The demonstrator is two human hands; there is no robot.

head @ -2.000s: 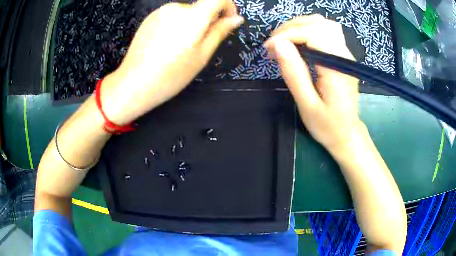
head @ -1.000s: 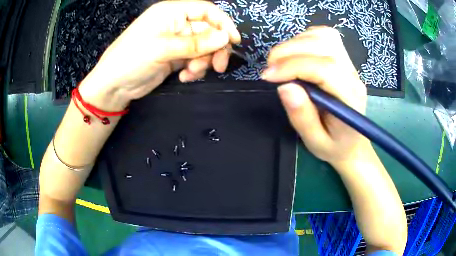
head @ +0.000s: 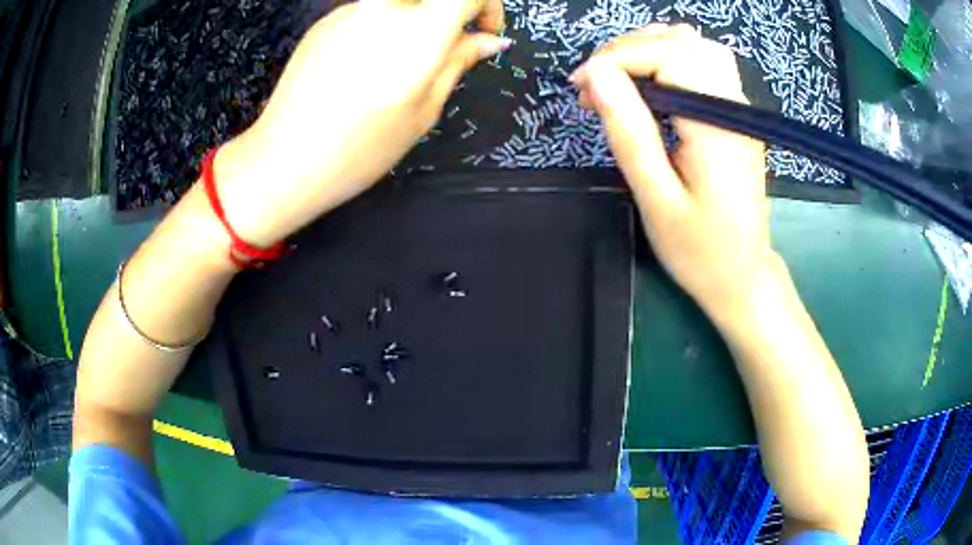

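Note:
My right hand (head: 693, 160) is closed around a long, slim dark tool (head: 810, 139), its rear end reaching to the right edge. The tool's tip is too small to see. My left hand (head: 373, 96) is over the long parts tray (head: 759, 72), its fingertips cut off by the top edge. I cannot tell if it holds a piece. Silver pins (head: 565, 133) lie spread on the tray's middle and right. Black pieces (head: 192, 106) are heaped at its left. Several assembled pieces (head: 389, 357), part black and part silver, lie in the near tray (head: 501, 405).
Dark flat panels (head: 53, 117) lie at the left. Crumpled clear bags (head: 906, 117) with a green patch lie at the far right. The green bench top (head: 693, 383) has yellow lines. Blue ribbed material (head: 714, 495) shows below the near right edge.
Since one second ago my left hand has moved up and turned over, palm down. My right hand has moved slightly up, and the tool's rear end has swung upward.

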